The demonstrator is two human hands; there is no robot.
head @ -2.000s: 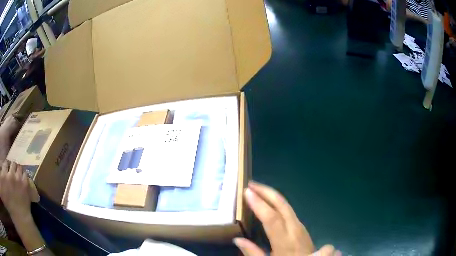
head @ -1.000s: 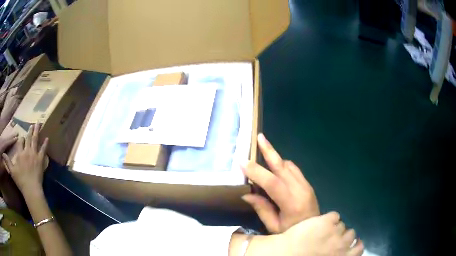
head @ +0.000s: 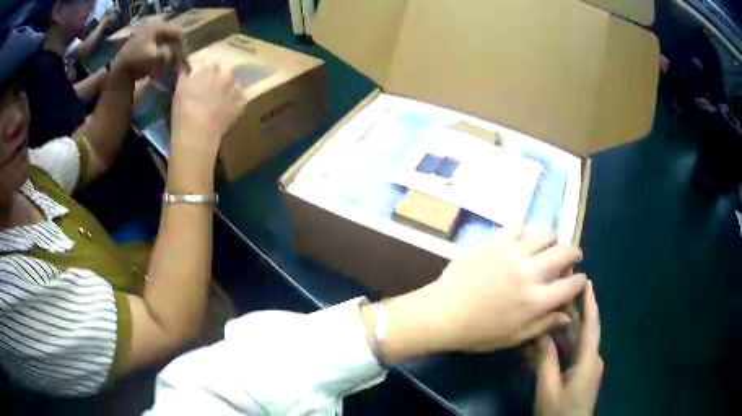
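Note:
An open brown carton stands on the dark worktop, lined with a thick white foam rim. Inside lie bluish-white wraps, a small brown accessory box and, across it, a white leaflet picturing dark cylinders. My left hand, with white sleeve and bracelet, reaches over the carton's near right corner with its fingers bent. My right hand is below and right of it, partly cut off by the bottom edge. Their fingers meet beside that corner; whether anything is between them is hidden.
The carton's lid stands up behind the contents. A closed carton stands to the left, another beyond it. A person in a striped sleeve sits close at left, hands raised near the closed carton. The worktop's metal edge runs diagonally.
The view has turned left, so the carton appears further right and angled. My left hand has moved from my right wrist to the carton corner. The neighbour's hands have lifted.

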